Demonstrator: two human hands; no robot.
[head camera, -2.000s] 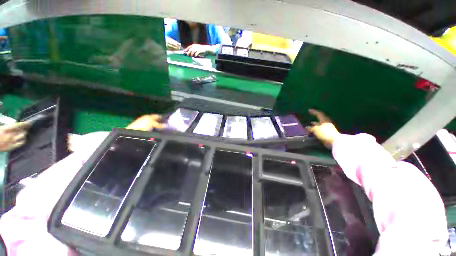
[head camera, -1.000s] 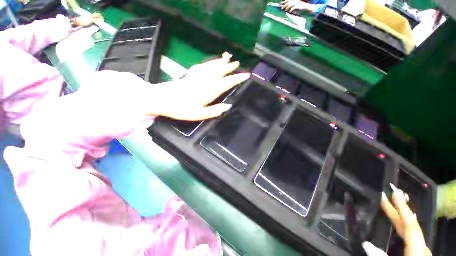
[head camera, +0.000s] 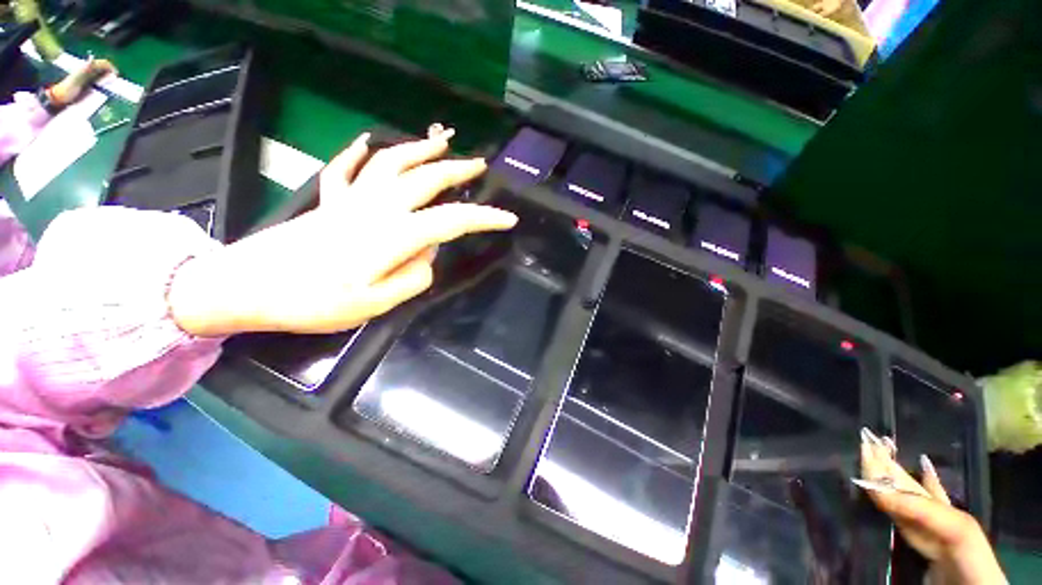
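A black foam tray with five phones side by side lies before me. Its phones, such as the middle phone, have dark screens with reflections. My left hand is over the left end, fingers spread, partly covering the leftmost phone. My right hand is at the right end, with its fingertips at the divider between the fourth and fifth phones; whether they press is unclear. It is cut off by the lower edge. Behind is a row of phones with purplish-dark screens and white text, their lower parts hidden by the front tray.
Another black tray with bare pockets stands at the left, near another person's hand. Dark green panels stand behind. A stack of black trays is across the bench. A wrapped post is at the right.
The view has turned and shifted. The back row's screens went from bright to purplish-dark with text. Both hands have moved from the back row to over the front tray.
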